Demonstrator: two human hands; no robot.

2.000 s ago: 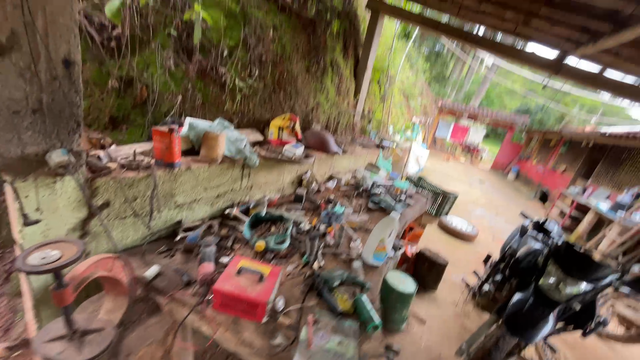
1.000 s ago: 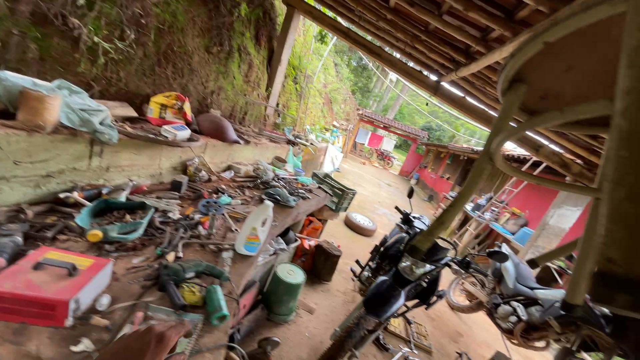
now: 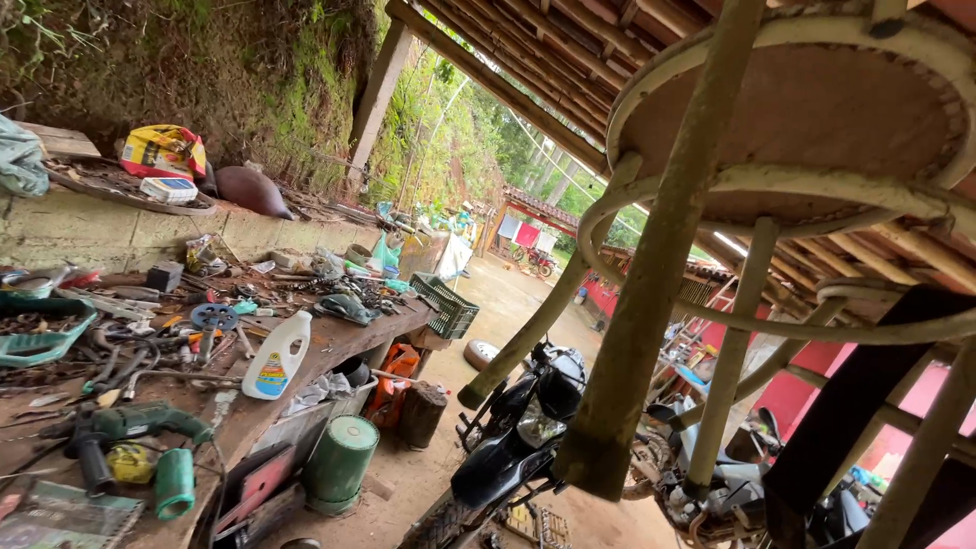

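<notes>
Neither my left hand nor my right hand shows in the head view now, so what they hold or touch is hidden. At the left stands a wooden workbench (image 3: 252,427) crowded with tools and scrap. On it lie a green corded power drill (image 3: 145,421), a green plastic cylinder (image 3: 175,484) and a green tray of small parts (image 3: 38,343). A white plastic jug (image 3: 276,357) stands by the bench's edge. At the upper right, close to the camera, a round wooden stool (image 3: 808,114) is seen from below, its legs pointing down.
Beside the bench are a green bucket (image 3: 343,457), a log stump (image 3: 422,414) and a green crate (image 3: 444,305). A black motorcycle (image 3: 518,442) stands mid-floor, another motorcycle (image 3: 732,473) to its right. A tire (image 3: 480,353) lies further back. A wooden post (image 3: 379,99) supports the roof.
The view has swung to the right. The stool, not seen two seconds ago, now fills the upper right. A blurred hand low in the view one second ago is out of sight.
</notes>
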